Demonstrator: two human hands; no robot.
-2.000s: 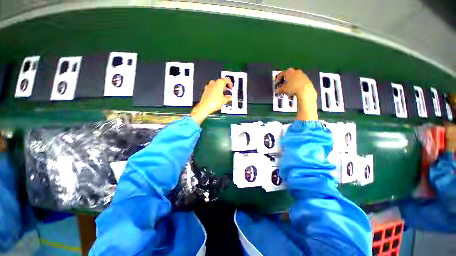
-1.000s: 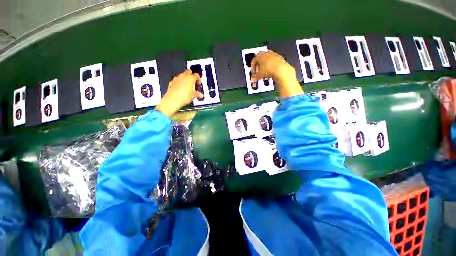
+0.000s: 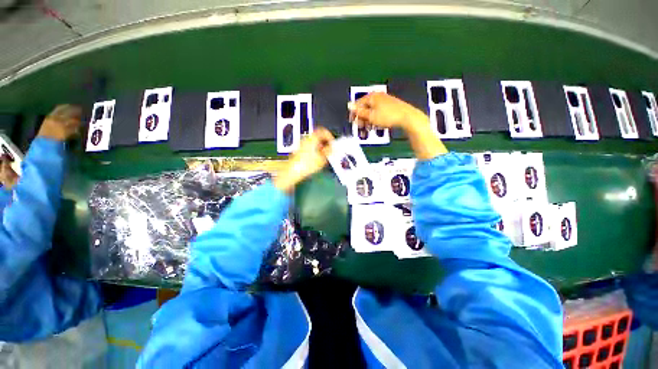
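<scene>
My left hand [image 3: 309,160] holds a white near-square printed piece [image 3: 347,160] by its upper left edge, tilted, above the piled rows. My right hand [image 3: 376,115] is over a white insert tray [image 3: 370,135] on the belt, fingers bent at its upper part; a small pale bit shows at the fingertips, too small to name. Another insert tray [image 3: 305,107] with a long dark cutout lies just beyond my left hand. Printed white pieces [image 3: 373,227] lie in rows on the green bench, partly hidden by my right sleeve.
The green conveyor [image 3: 288,50] carries more insert trays [image 3: 222,119] with dark flat rectangles [image 3: 258,113] between them. Crumpled clear bags [image 3: 144,223] with black parts lie at left. Another person's hand [image 3: 63,122] reaches to the belt at far left. An orange-red grid tray [image 3: 599,339] sits lower right.
My left hand has left the insert tray and now holds a printed piece. My right hand remains over an insert tray. Another person's arm has come in at left. The camera view has shifted.
</scene>
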